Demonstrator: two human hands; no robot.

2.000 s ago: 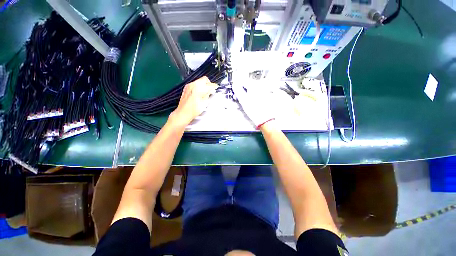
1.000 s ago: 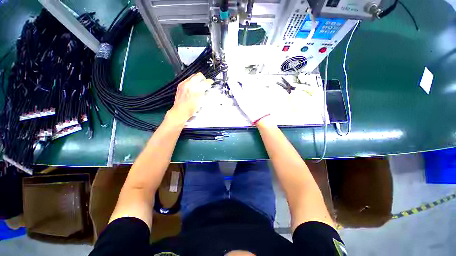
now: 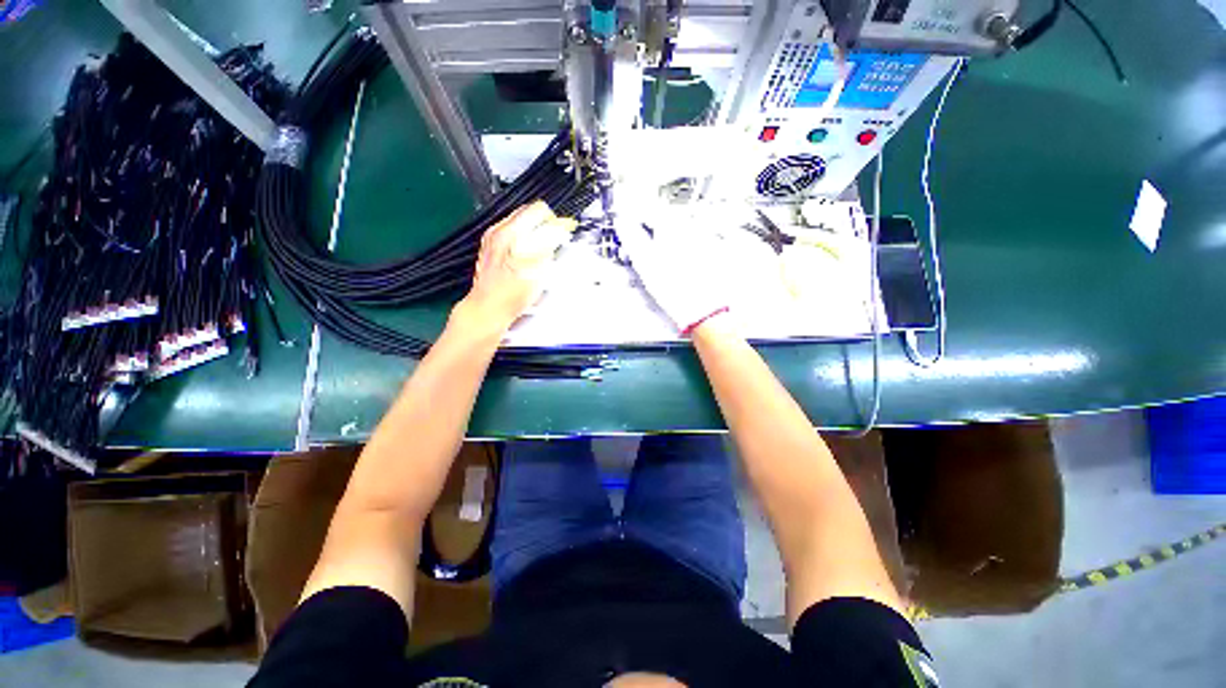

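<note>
My left hand (image 3: 518,262), bare, is closed at the left of the machine head (image 3: 604,128), its fingertips on a thin black cable end at the work point. My right hand (image 3: 676,276), in a white glove, lies just right of the head's tip with its fingers by the small fixture. The glove blends with the white base plate (image 3: 807,303), so its grip is unclear. The thick black cable bundle (image 3: 390,280) curves in from the left, tied with a pale band, and passes behind my left hand. Loose cable ends (image 3: 585,367) lie along the plate's front edge.
A tangled black cable heap (image 3: 135,229) with white strips lies far left. The control unit (image 3: 847,108) stands behind right. Dark-jawed pliers (image 3: 770,231) lie on the plate. A flat black device (image 3: 904,276) with a white lead is right of it. Cardboard boxes (image 3: 161,551) sit below the bench.
The whole view has shifted slightly. My left hand has moved only a little at the work point. My right hand stays by the head.
</note>
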